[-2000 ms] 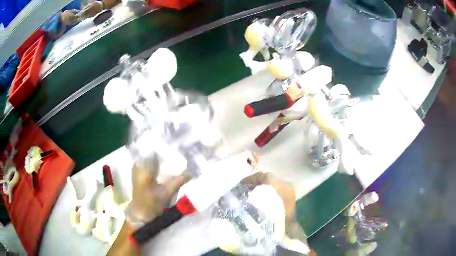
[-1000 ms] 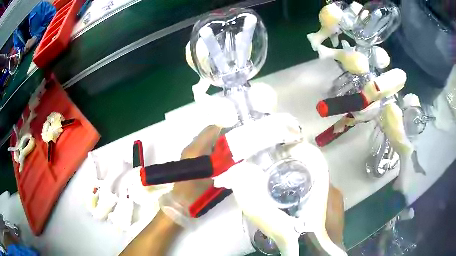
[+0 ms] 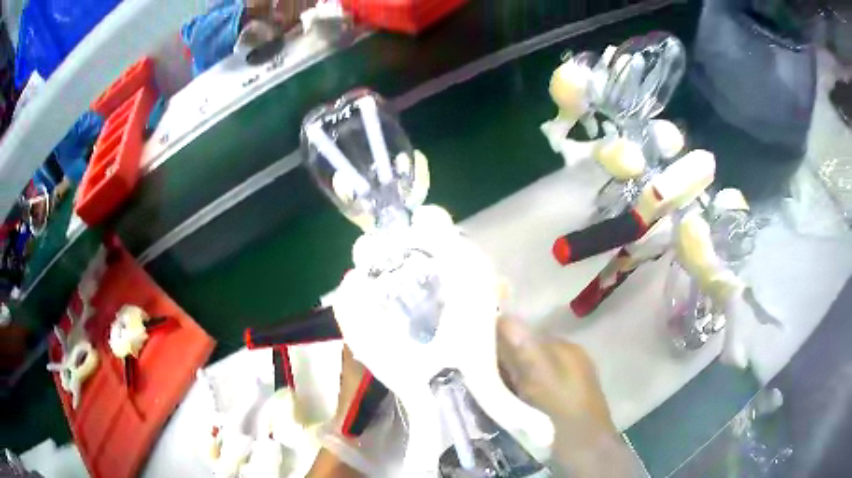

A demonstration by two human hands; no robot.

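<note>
A large figure with a clear rounded head, cream parts around its middle and clear lower parts is held upright in front of me. Black handles with red ends stick out on its left side. My left hand is behind its left side, mostly hidden, with the wrist showing below. My right hand grips its right side, fingers partly hidden. A second clear figure with cream parts and black-red handles lies on the white sheet to the right.
Loose cream parts lie on the sheet at lower left. A red-orange tray holds cream pieces at far left. Another divided red tray is beyond it. A grey-blue tub stands at upper right. Blue-gloved hands show at top left.
The held figure has turned, and its head has shifted left and down. Its black handle now points out farther left. My right hand shows more clearly on its side.
</note>
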